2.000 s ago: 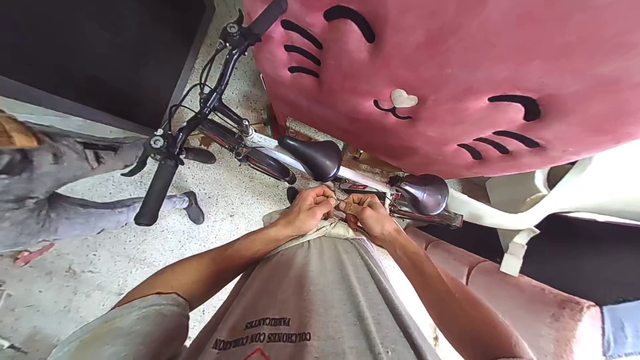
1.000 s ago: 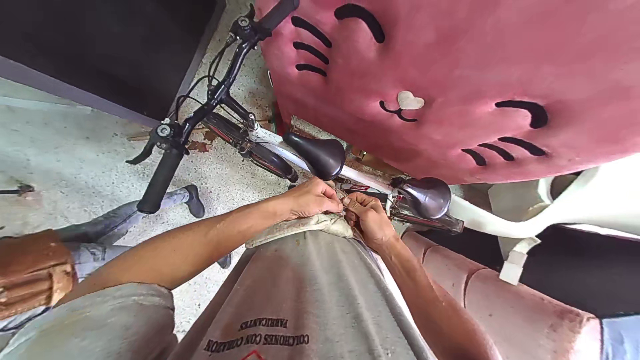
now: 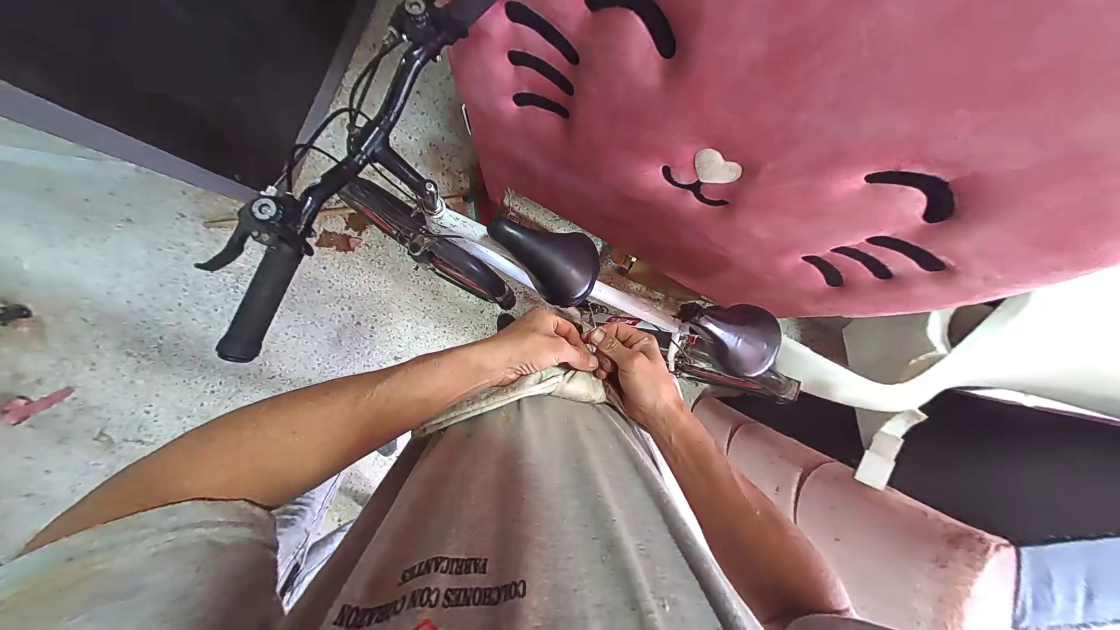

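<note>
My left hand (image 3: 544,346) and my right hand (image 3: 632,360) meet at the lower hem of the beige printed T-shirt (image 3: 534,481). The fingertips of both pinch something small and thin between them, perhaps a cord or thread; it is too small to name. Bunched shirt cloth lies just below the fingers. Right beyond my hands stands a bicycle with a white frame tube (image 3: 634,306), a black front saddle (image 3: 551,261) and a second black saddle (image 3: 744,337). Its black handlebar grip (image 3: 261,302) is at the left.
A pink upholstered panel (image 3: 787,105) with a stitched cat face fills the upper right. Pink padded upholstery (image 3: 884,525) and white material (image 3: 1006,350) lie at the right. A dark panel (image 3: 166,79) is at the upper left, above the speckled floor (image 3: 131,262). Part of a person's jeans (image 3: 311,534) shows low down.
The other person has moved from the left side to behind my left arm, where only a part of the jeans shows. My hands stay together at the shirt hem.
</note>
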